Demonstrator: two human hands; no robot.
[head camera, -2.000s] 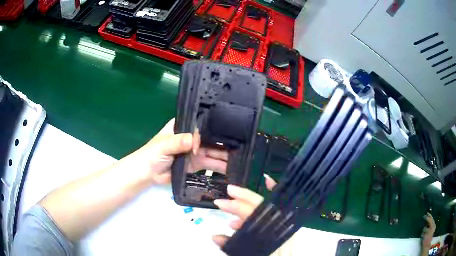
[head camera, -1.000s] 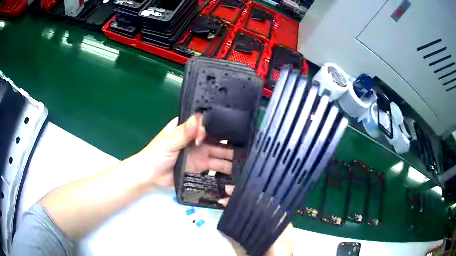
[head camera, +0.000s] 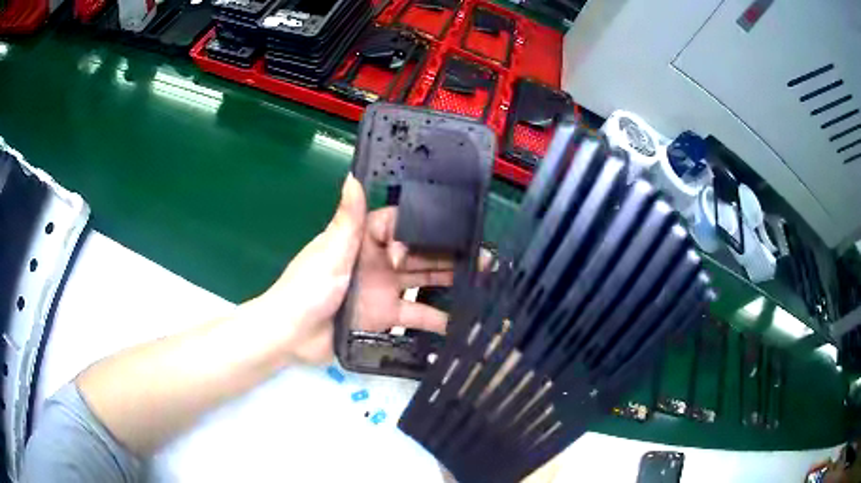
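Note:
My left hand (head camera: 316, 269) holds a black phone middle frame (head camera: 439, 193) upright by its left side. Its fingers show through the large opening. To the right is a fanned stack of middle frames (head camera: 585, 274), tilted, with ridged edges up and somewhat blurred. My right hand (head camera: 548, 472) holds the stack from below; it is mostly hidden behind it, with a little skin showing at the bottom edge. The stack's left side overlaps the held frame in view; whether they touch I cannot tell.
A red tray (head camera: 415, 90) with frames and piles lies beyond my hands on the green surface (head camera: 245, 179). Frames (head camera: 699, 377) lie at right. White rolls (head camera: 631, 137) stand by the grey cabinet (head camera: 717, 104). A black tray with a white holed edge (head camera: 47, 226) is far left.
The pile in my left hand has thinned to what looks like one frame, and my left thumb has moved to its side. The right-hand stack looks thicker and is fanned wider.

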